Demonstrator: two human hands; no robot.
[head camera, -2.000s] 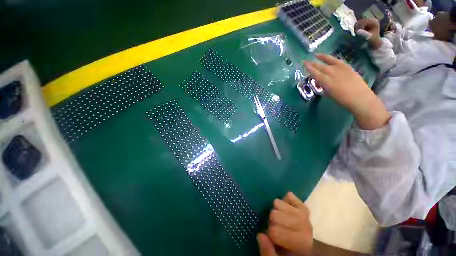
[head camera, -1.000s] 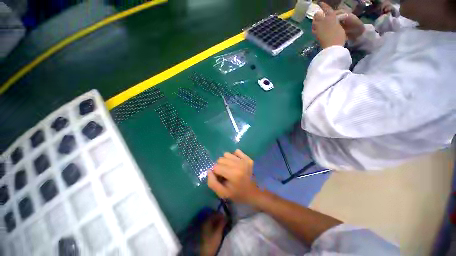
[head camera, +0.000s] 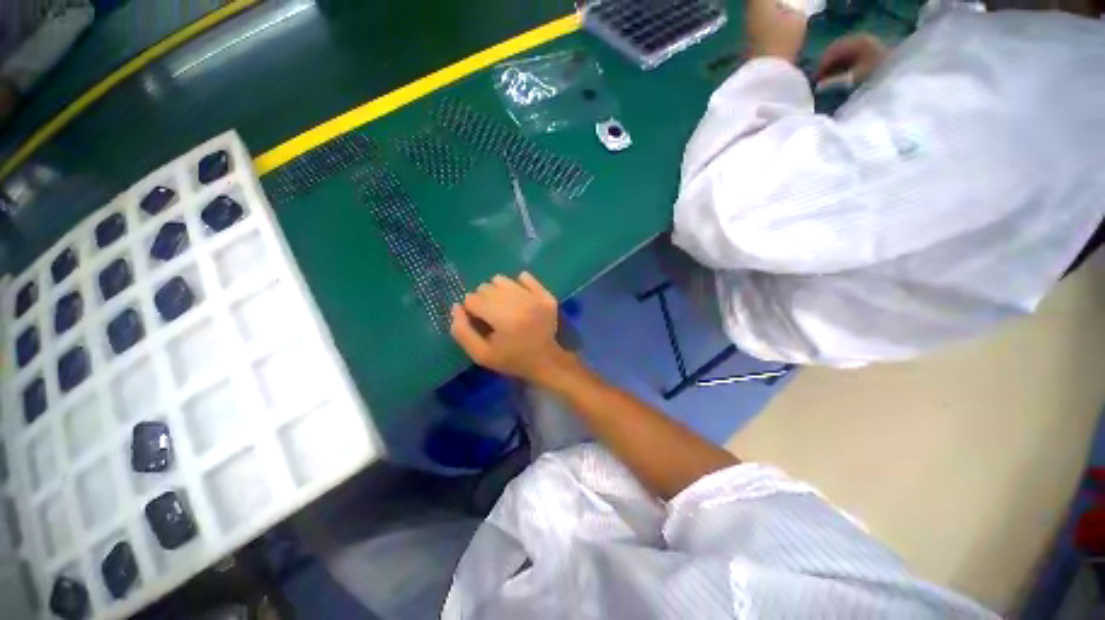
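Note:
My right hand (head camera: 509, 325) comes in from the lower right, fingers curled, at the near end of a dotted adhesive strip (head camera: 406, 236) by the bench's front edge. Whether it grips anything is hidden. My left hand is not in view. More dotted strips (head camera: 515, 148) lie on the green mat. Slim silver tweezers (head camera: 522, 208) lie below them. A light case part (head camera: 614, 135) with a round dark centre lies farther along. At left, a large white tray (head camera: 370, 451) holds several dark housings (head camera: 152, 446) in its pockets; other pockets are empty.
A crumpled clear bag (head camera: 530, 82) lies on the mat near the yellow line (head camera: 424, 85). A dark-grid small-parts tray (head camera: 654, 27) stands at the far end. A coworker in a pale smock (head camera: 872, 182) sits close at the right. Stool legs (head camera: 674, 339) show below the bench edge.
The view has shifted, showing more of the white tray. The coworker's hand has left the case parts; one of two has gone from the mat. The dark hand shape low in the earlier view is gone.

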